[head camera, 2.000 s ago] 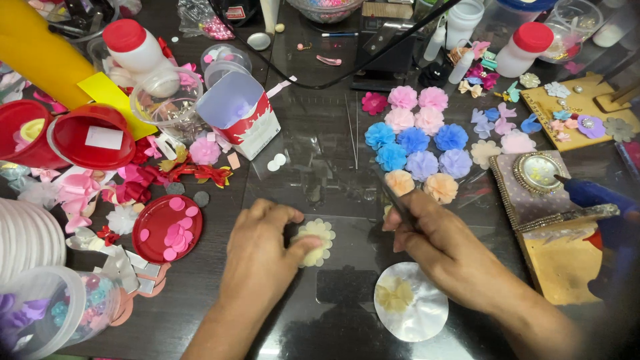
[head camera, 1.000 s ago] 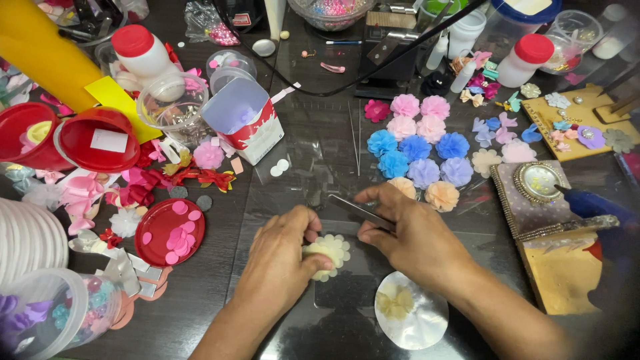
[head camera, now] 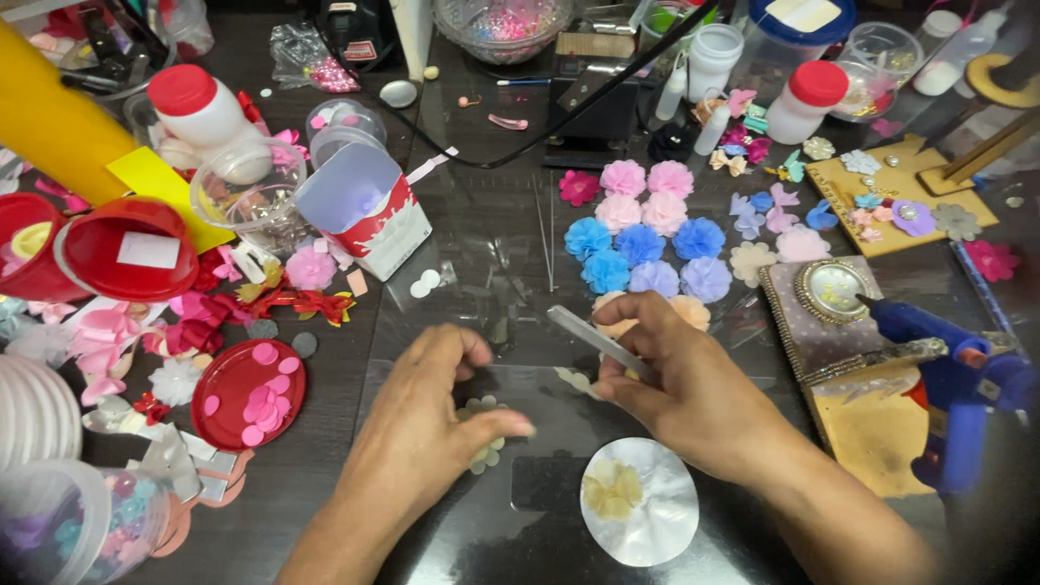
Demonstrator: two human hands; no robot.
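My left hand (head camera: 431, 414) is over the table with thumb and fingers apart. Beneath it lies a cream scalloped fabric flower (head camera: 485, 447), partly hidden by the thumb. My right hand (head camera: 682, 382) holds a slim metal tool (head camera: 597, 341), probably tweezers, and pinches a small cream petal piece (head camera: 577, 382) between thumb and finger. Below the right hand, a round silvery white disc (head camera: 666, 512) bears a beige fabric flower (head camera: 613, 489). Behind the right hand stand rows of pink, blue (head camera: 639, 244), lilac and peach fabric flowers; the hand hides part of the peach ones.
At right, a blue glue gun (head camera: 951, 349) rests by a bead-trimmed box (head camera: 780, 309). At left are a red lid (head camera: 207, 394) with pink discs, red cups (head camera: 130, 268), ribbons and a milk carton (head camera: 390, 236). A black cable (head camera: 487, 165) crosses the back.
My left hand has let go of the cream flower and its thumb and fingers have spread. My right hand now has a small cream piece at its fingertips.
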